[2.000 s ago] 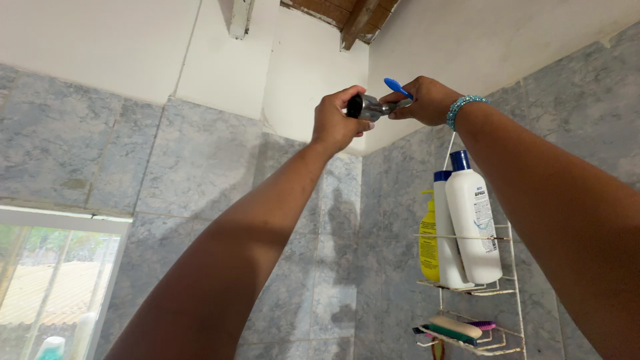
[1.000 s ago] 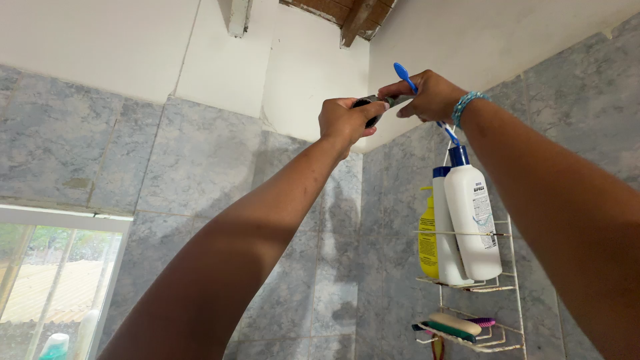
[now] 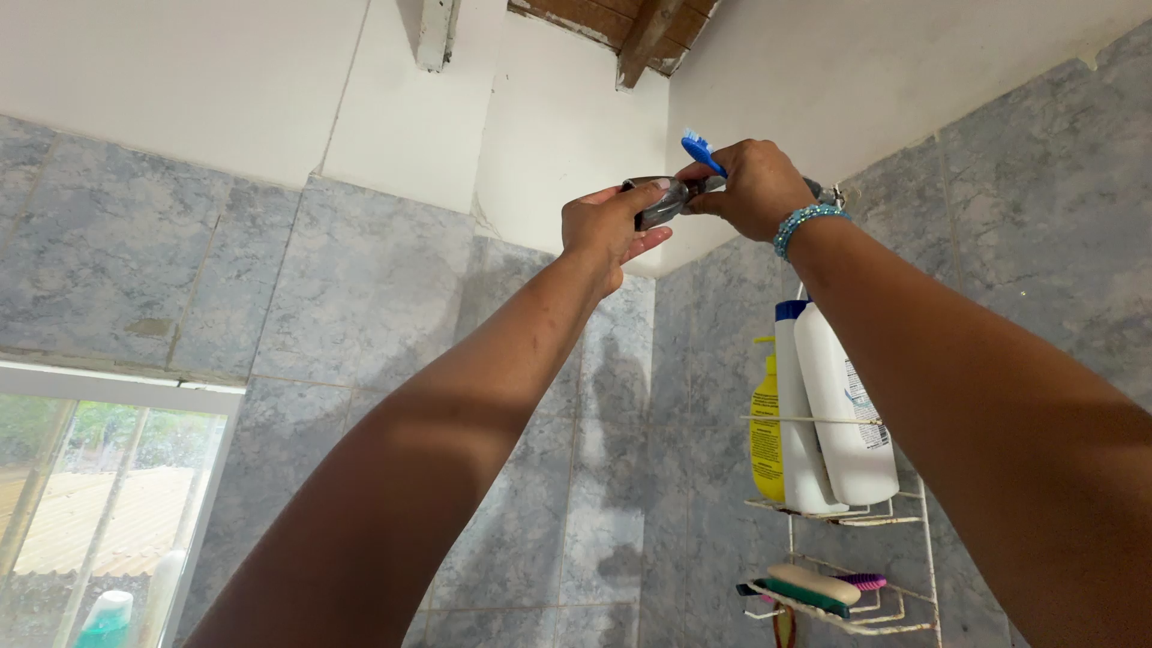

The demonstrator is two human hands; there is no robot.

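My left hand (image 3: 612,225) is closed around a metal shower head (image 3: 661,203) near the corner of the walls. Close beside it on the right, my right hand (image 3: 751,189) has its fingertips at the narrow neck of the shower head and also holds a blue toothbrush (image 3: 705,155), its bristles pointing up and left. A metal shower arm (image 3: 823,191) shows behind the right wrist, which wears a beaded turquoise bracelet (image 3: 804,223). The palm of the right hand is hidden.
Below my right hand hangs a rusty white wire caddy (image 3: 931,558) holding a yellow bottle (image 3: 767,441), two white bottles (image 3: 850,414), a bar of soap (image 3: 814,583) and brushes. A window (image 3: 117,486) is at lower left. Wooden beams (image 3: 646,45) are overhead.
The toothbrush has changed its tilt in my right hand; one second ago its handle hung below the hand. My left hand has turned on the shower head, and more of the metal shows now.
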